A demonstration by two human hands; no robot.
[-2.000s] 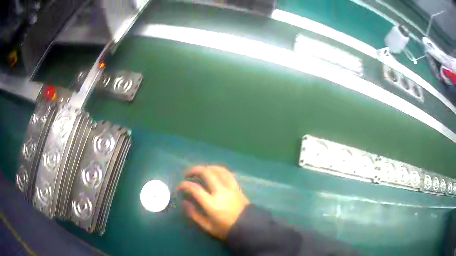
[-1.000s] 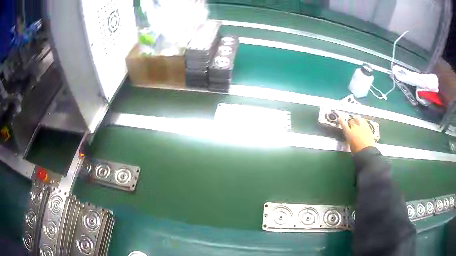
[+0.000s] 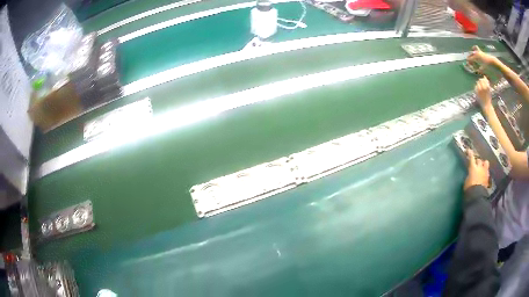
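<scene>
My right hand (image 3: 477,173), in a dark sleeve, is at the far right. Its fingers are on the near part of a silver three-ring plate (image 3: 462,141) and cover part of it. Other three-ring plates (image 3: 491,142) lie beside it. My left hand is not in view. A row of plates (image 3: 246,184) lies end to end along the green belt (image 3: 191,151). A single plate (image 3: 66,220) lies at the lower left. A stack of plates (image 3: 40,281) and a white disc (image 3: 106,293) are cut off by the bottom edge.
Another person's two bare forearms reach in at the right, one hand (image 3: 482,90) by the row's far end. A cardboard box (image 3: 55,107), clear bag (image 3: 55,46) and dark stacked plates (image 3: 104,72) are upper left. A white bottle (image 3: 264,22) stands beyond the guide rail (image 3: 232,103).
The view has swung right. My right hand has moved from the plate by the bottle to the far right; that plate is gone from there. Another person's arms have come into view.
</scene>
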